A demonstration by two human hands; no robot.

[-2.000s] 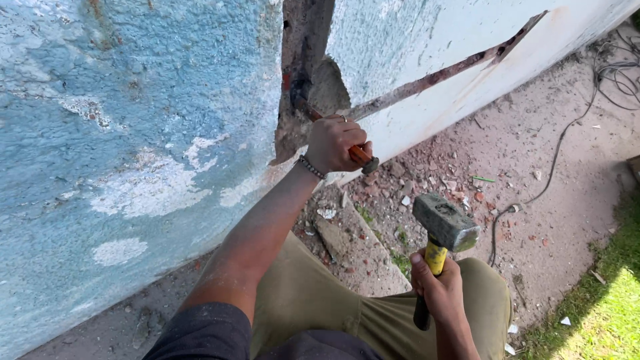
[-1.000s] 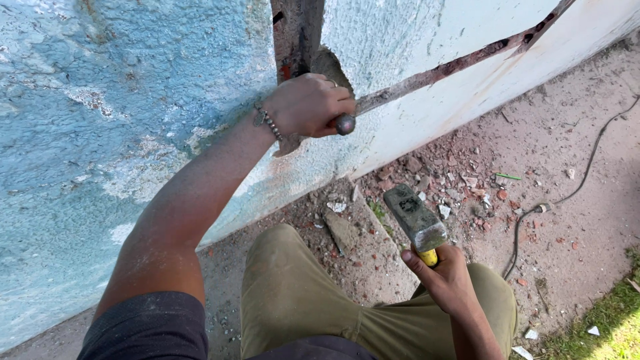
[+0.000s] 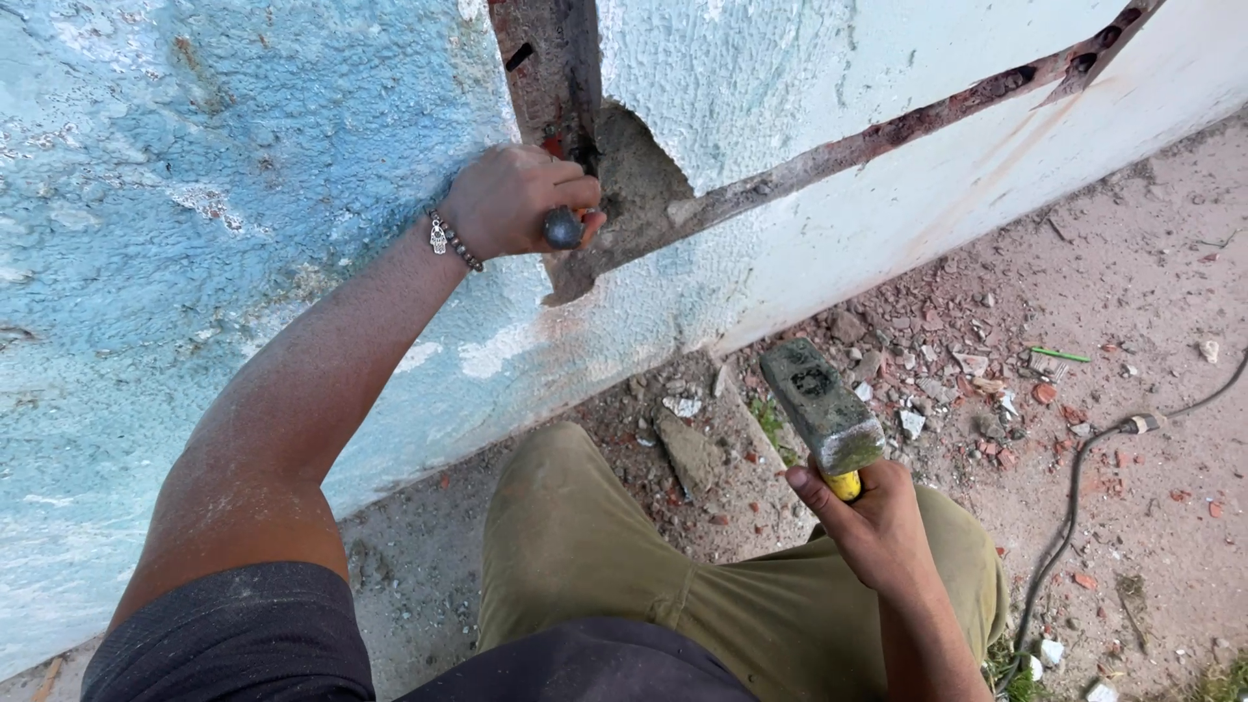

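Note:
My left hand (image 3: 525, 203) is closed around a chisel (image 3: 563, 228), whose rounded metal striking end points toward me. The chisel's far end is hidden behind the hand, at the channel (image 3: 551, 73) cut in the blue painted wall (image 3: 341, 127). A broken-out patch of bare mortar (image 3: 634, 166) lies just right of the hand. Lower right, my right hand (image 3: 873, 517) grips a club hammer (image 3: 824, 405) by its yellow handle, close under the heavy steel head. The hammer is apart from the chisel, over the ground near my knee.
A narrow groove (image 3: 877, 141) runs up and right along the wall. Brick and plaster rubble (image 3: 936, 380) lies at the wall's foot, with a larger flat chunk (image 3: 688, 450) near my knees. A dark cable (image 3: 1075, 478) with a connector crosses the ground at right.
Two seconds ago the chisel's orange grip showed below my left hand; now the hand covers most of it, with the struck end facing me. The hammer head has tilted in my right hand.

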